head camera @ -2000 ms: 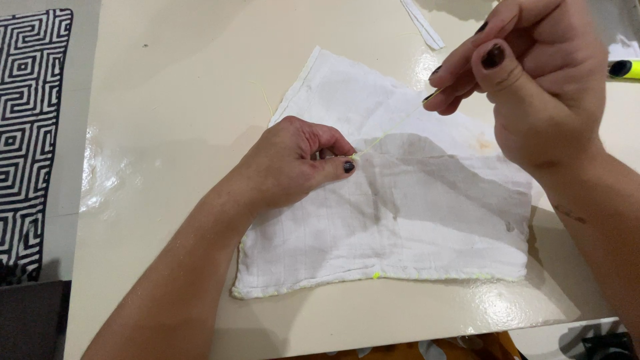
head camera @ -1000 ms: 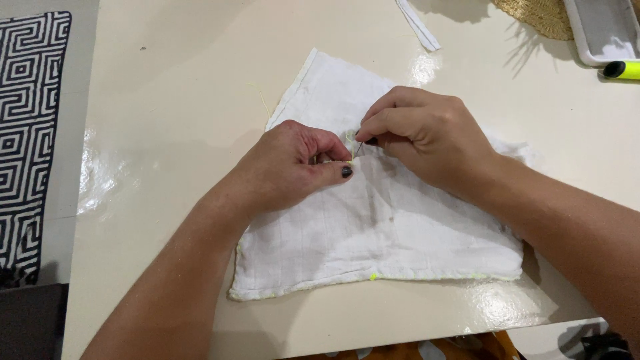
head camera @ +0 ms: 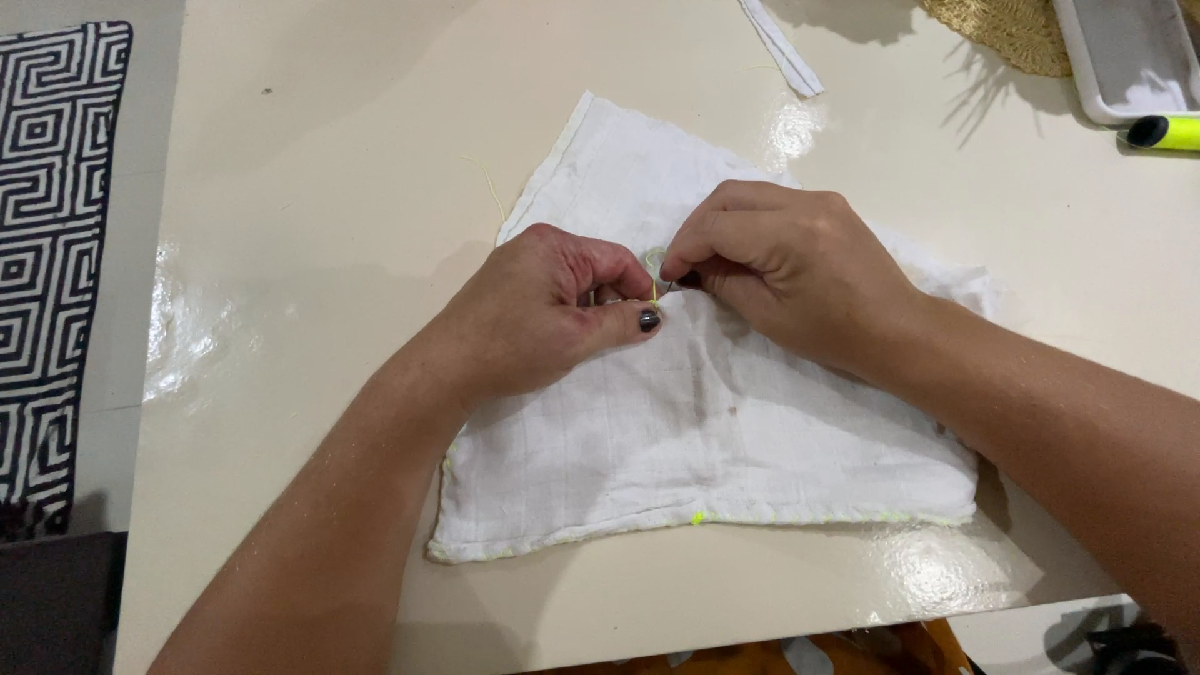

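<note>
A white cloth [head camera: 581, 459] with yellow stitching along its edges lies on the cream table. My left hand [head camera: 562, 305] pinches a fold of it near the middle between thumb and forefinger. Just to the right, my right hand [head camera: 773, 267] holds a thin sewing needle [head camera: 668, 288] in its fingertips, its tip at the fold. A small loop of yellow thread [head camera: 654, 255] stands up between the two hands. A brighter yellow knot of thread [head camera: 698, 517] shows on the cloth's near edge. My fingers hide part of the needle.
A folded white strip [head camera: 783, 52] lies beyond the cloth. At the far right are a woven straw mat [head camera: 1008, 33], a white-rimmed tray [head camera: 1087, 84] and a yellow marker with a black end [head camera: 1162, 132]. A black-and-white patterned rug [head camera: 56, 244] lies left of the table.
My right hand was raised to the right two seconds ago; it has come down to the cloth beside my left hand. My left hand keeps its pinch on the fold.
</note>
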